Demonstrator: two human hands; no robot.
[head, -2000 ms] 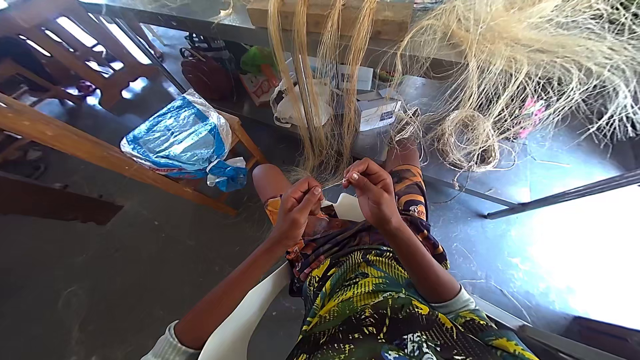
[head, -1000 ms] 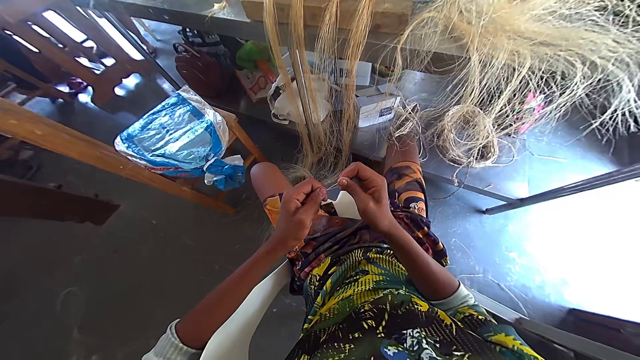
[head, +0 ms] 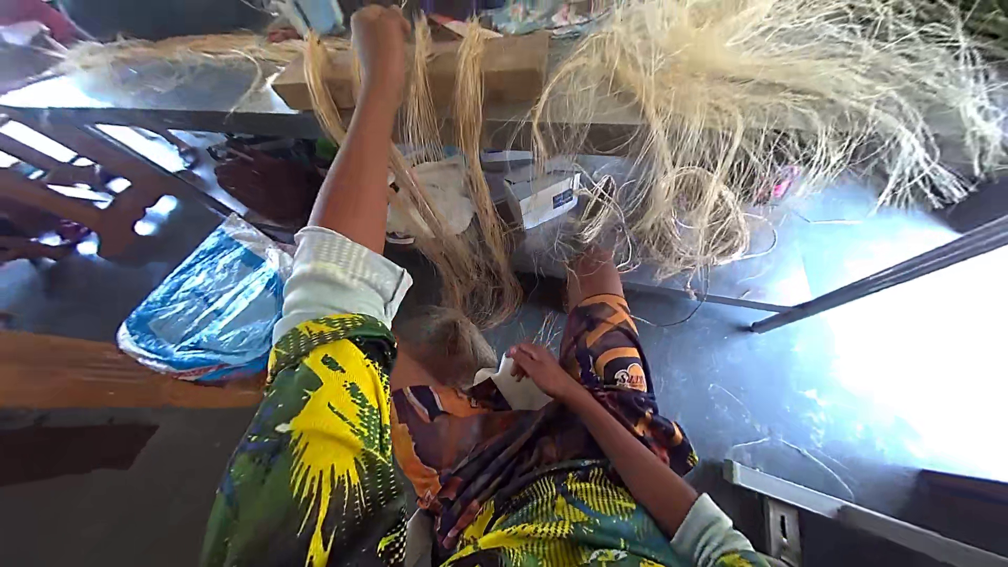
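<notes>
My left hand (head: 380, 31) reaches up to the bench top, fingers curled, at the upper end of a bundle of pale plant fibre (head: 323, 87) that passes behind my forearm; what its fingers hold is hidden. More fibre bundles (head: 470, 102) hang over a wooden block (head: 512, 67) at the bench's edge. My right hand (head: 543, 370) is above my lap, fingers loosely bent and partly apart, with nothing visible in them. Close to it is a white object (head: 516, 387) between my thighs. A large loose heap of fibre (head: 693, 63) spills over the bench at the right.
A coil of fibre (head: 697, 224) hangs below the heap. Under the bench stand a white box (head: 543, 197) and bags. A blue and white plastic bag (head: 213, 299) lies at the left, by a wooden beam (head: 118, 366). A metal bar (head: 890, 272) slants across the right.
My two hands were close together over my lap. My left hand has moved up and forward to the bench; my right hand has stayed near my lap. The view has tilted somewhat upward.
</notes>
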